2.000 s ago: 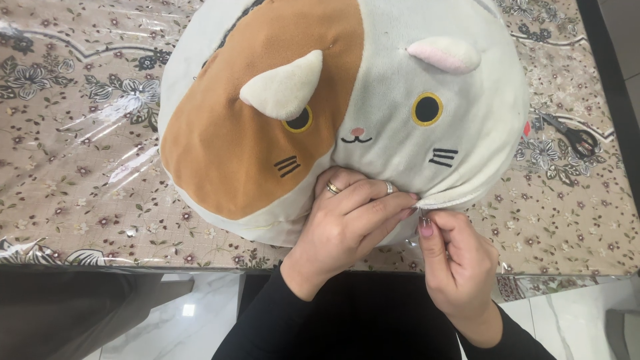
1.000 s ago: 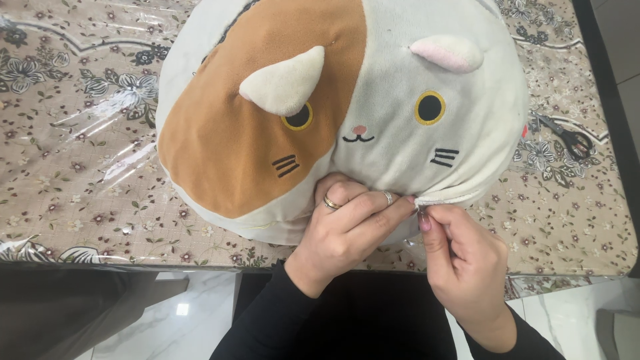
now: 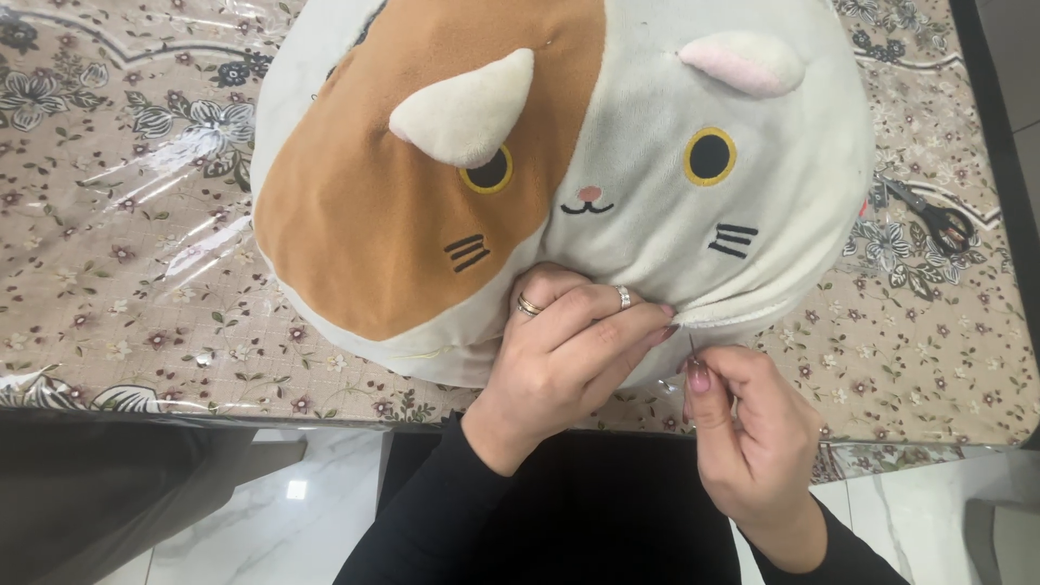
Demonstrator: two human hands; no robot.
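Note:
A round plush cat cushion [image 3: 642, 106], orange and whitish with embroidered face and stuffed ears, lies on the table at its near edge. My left hand [image 3: 569, 349], with rings on two fingers, pinches the fabric at the cushion's lower seam. Just right of it, my right hand [image 3: 751, 422] holds a thin sewing needle [image 3: 691, 341] between thumb and forefinger, its tip pointing up near the seam. Any thread on the needle is too fine to make out. A light thread [image 3: 426, 355] shows on the cushion's lower left edge.
Scissors with black handles [image 3: 942, 223] lie on the flowered tablecloth [image 3: 162, 284] right of the cushion, their blades partly hidden. Clear plastic covers the cloth. A small red thing peeks out beside the cushion near the scissors. Dark chair-like shapes stand below the table at lower left.
My right hand has drawn slightly down from the seam, and the needle now shows between its fingertips and the fabric. The left hand keeps its grip on the cushion.

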